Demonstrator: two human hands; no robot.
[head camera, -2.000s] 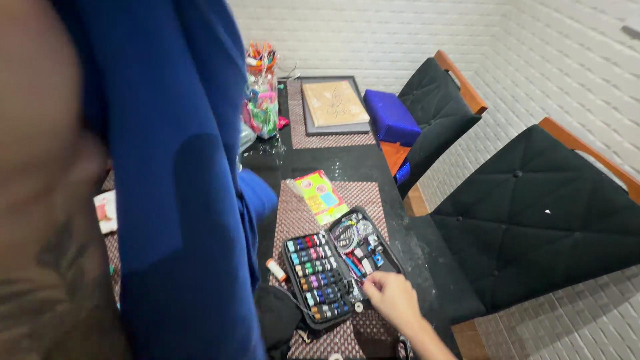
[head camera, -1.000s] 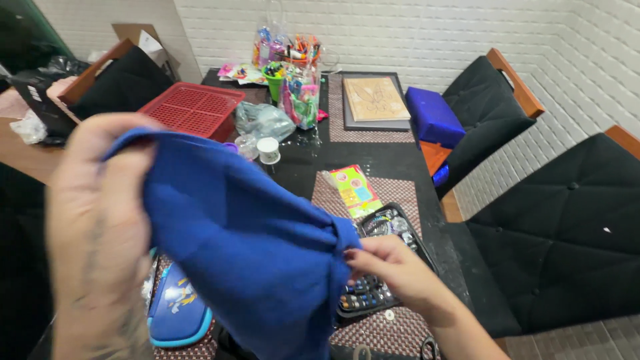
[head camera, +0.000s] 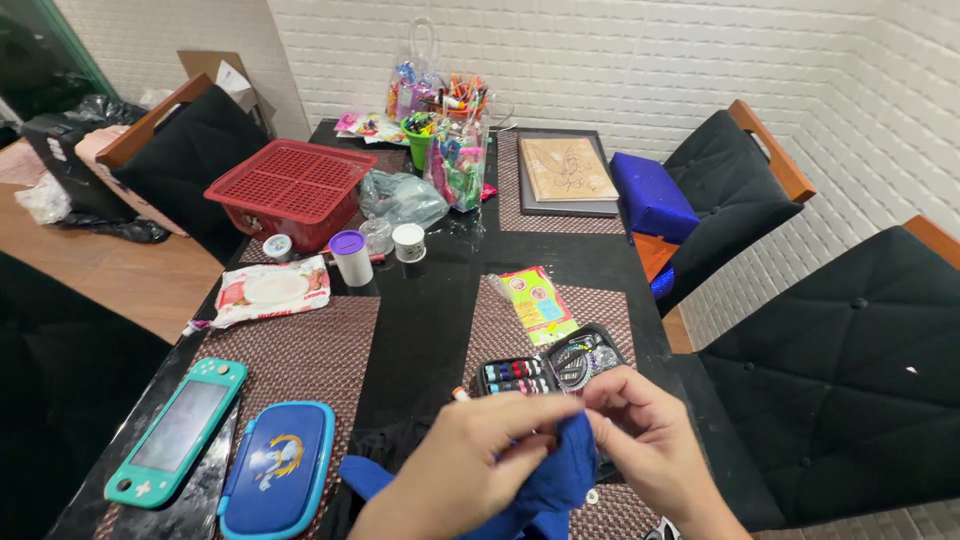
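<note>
Blue fabric (head camera: 559, 469) is bunched up between my two hands, low in the head view. My left hand (head camera: 476, 457) grips it, with thumb and forefinger near its upper edge. Fingertips of my right hand (head camera: 645, 442) meet at that same edge, pinched together; whether they hold the cloth or something small, I cannot tell. Behind the hands lies an open sewing kit (head camera: 589, 352), partly hidden, with thread spools (head camera: 514, 370) on its left side and a ring of pins (head camera: 574, 367) on its right. Dark cloth (head camera: 390, 442) lies left of the blue fabric.
A teal handheld game console (head camera: 176, 431) and a blue case (head camera: 277, 469) lie at left. Beyond are a wipes pack (head camera: 274, 291), a purple-lidded container (head camera: 351, 259), a red basket (head camera: 292, 187) and a spiral notebook (head camera: 568, 169). Black chairs (head camera: 832, 360) flank the table.
The blue fabric, held up and spread a second ago, is now lower and bunched. My left hand has moved from the far left to beside my right hand.
</note>
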